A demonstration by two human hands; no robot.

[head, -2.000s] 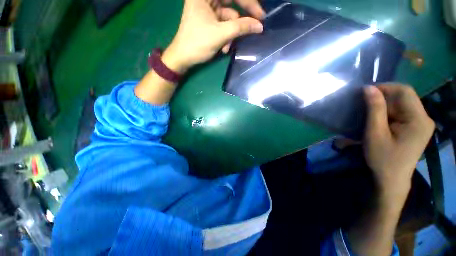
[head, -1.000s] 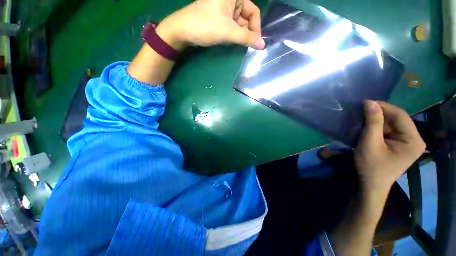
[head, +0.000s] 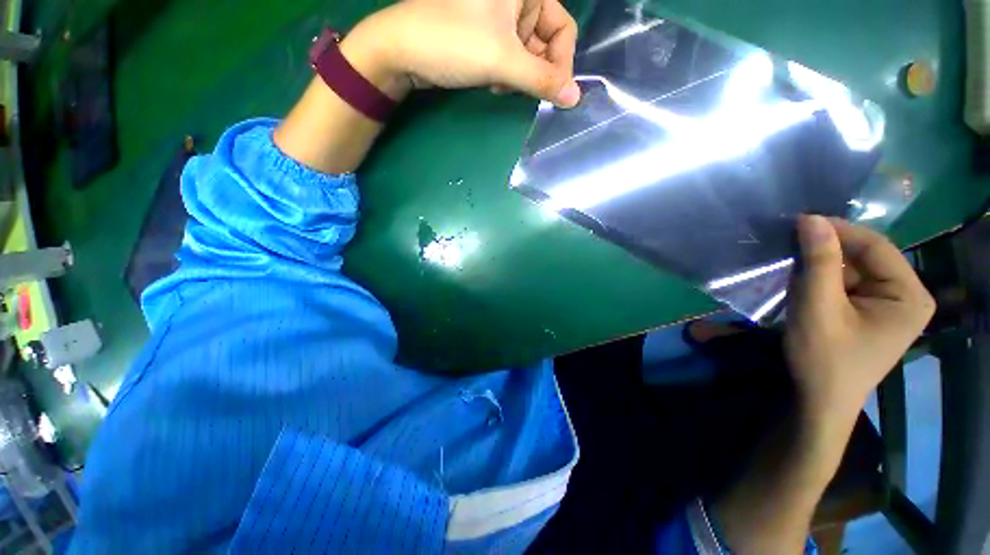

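Note:
A glossy dark display panel (head: 695, 152) with strong white reflections lies at a slant over the green bench. My left hand (head: 478, 49), with a maroon wristband, pinches its left edge between thumb and fingers. My right hand (head: 858, 304) pinches its lower right part between thumb and fingers. A clear, shiny film-like edge (head: 885, 197) shows beyond the panel's right corner. I cannot tell whether the film lies loose on the panel.
A tan disc (head: 918, 78) lies on the green bench (head: 456, 314) right of the panel. A pale box edge (head: 979, 65) is at the far right. Dark flat pieces (head: 157, 222) and pale connector-like parts (head: 71, 345) are at the left. Dark legs stand below right.
Over two seconds, my left hand has moved down slightly along the panel's left edge. The reflections have shifted, and the clear edge now shows at the right corner.

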